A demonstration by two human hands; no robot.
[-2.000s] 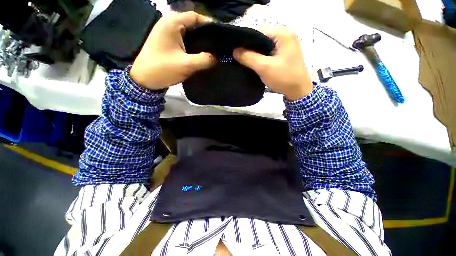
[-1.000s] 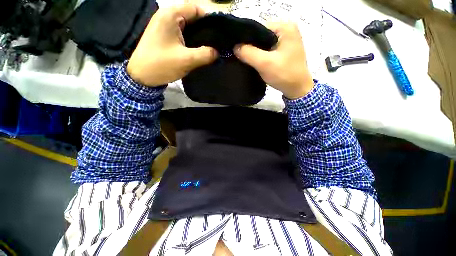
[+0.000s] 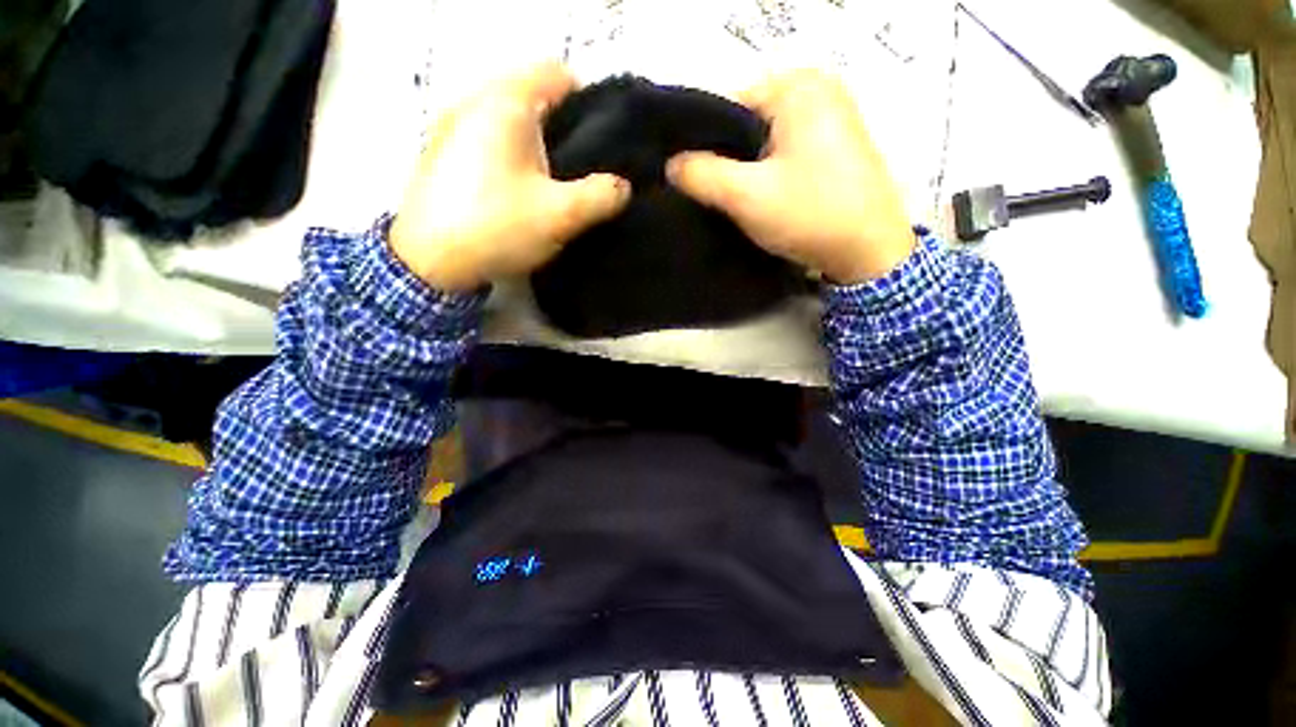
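Note:
A black sewn fabric piece (image 3: 640, 263) with rounded corners is held between my two hands, just above the front of the white-covered table. My left hand (image 3: 498, 185) grips its left side, thumb on top. My right hand (image 3: 803, 178) grips its right side, thumb on top. The two thumb tips are a little apart near the middle of the piece. The fingers under the fabric are hidden. No metal fastener shows.
A stack of black pieces (image 3: 178, 107) lies at the left. A punch (image 3: 1030, 208), a thin awl (image 3: 1026, 64) and a hammer with a blue handle (image 3: 1168, 234) lie at the right. Brown cardboard (image 3: 1275, 213) is at the right edge. Drawn marks (image 3: 760, 17) show beyond my hands.
The view has shifted, and the press at the far left is mostly out of the picture. The fabric piece is still held, its lower part now tilted and bulging to the right.

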